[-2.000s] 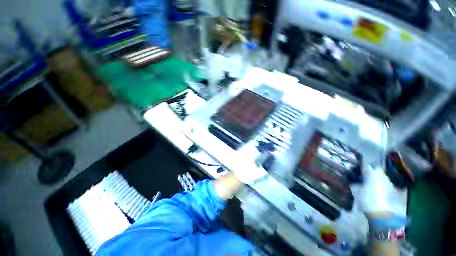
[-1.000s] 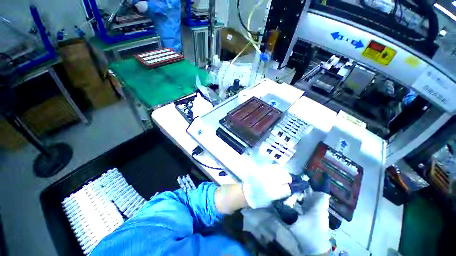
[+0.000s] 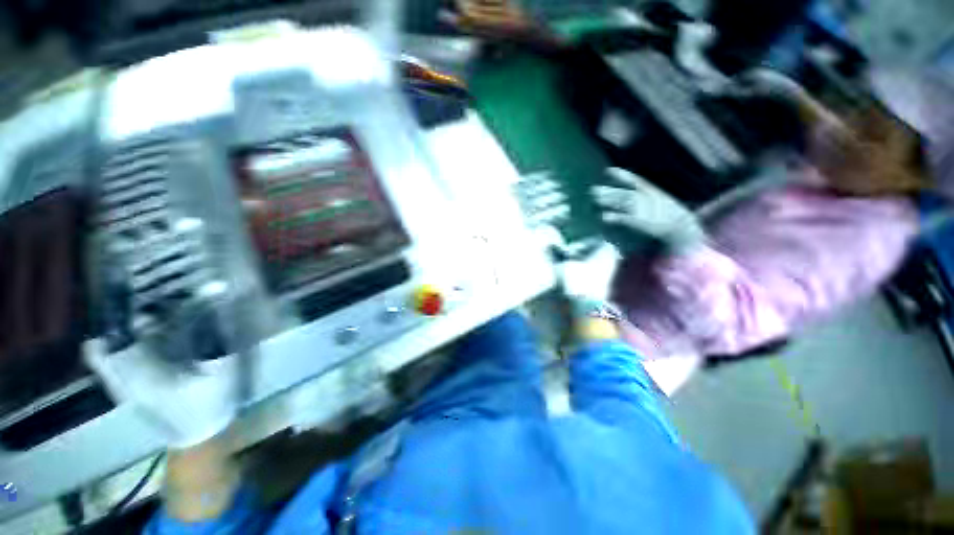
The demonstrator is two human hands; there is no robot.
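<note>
The frame is blurred. My left hand (image 3: 173,392), in a white glove, is at the table's front edge, just below the rows of white strip parts (image 3: 152,225). Dark shapes show at its fingers; whether it holds anything cannot be told. My right hand (image 3: 588,274), also gloved, is at the table's right corner, just below a small group of white strip parts (image 3: 542,199). Its grip is unclear. The right-hand fixture (image 3: 319,209), a dark red-brown frame with slots and a pale strip at its back, lies between my hands. The left-hand fixture (image 3: 42,277) is at the left edge.
A red emergency stop (image 3: 428,301) and round buttons (image 3: 347,334) are on the front panel. A person in pink (image 3: 774,272) is close at the right, a gloved hand (image 3: 649,209) reaching towards the strips. Behind are a green-matted bench (image 3: 528,115) and a black tray-like object (image 3: 669,105).
The view has swung right, bringing in the person in pink. My hands, earlier close together in front of the right-hand fixture, are now far apart: left by the strip rows, right at the table corner.
</note>
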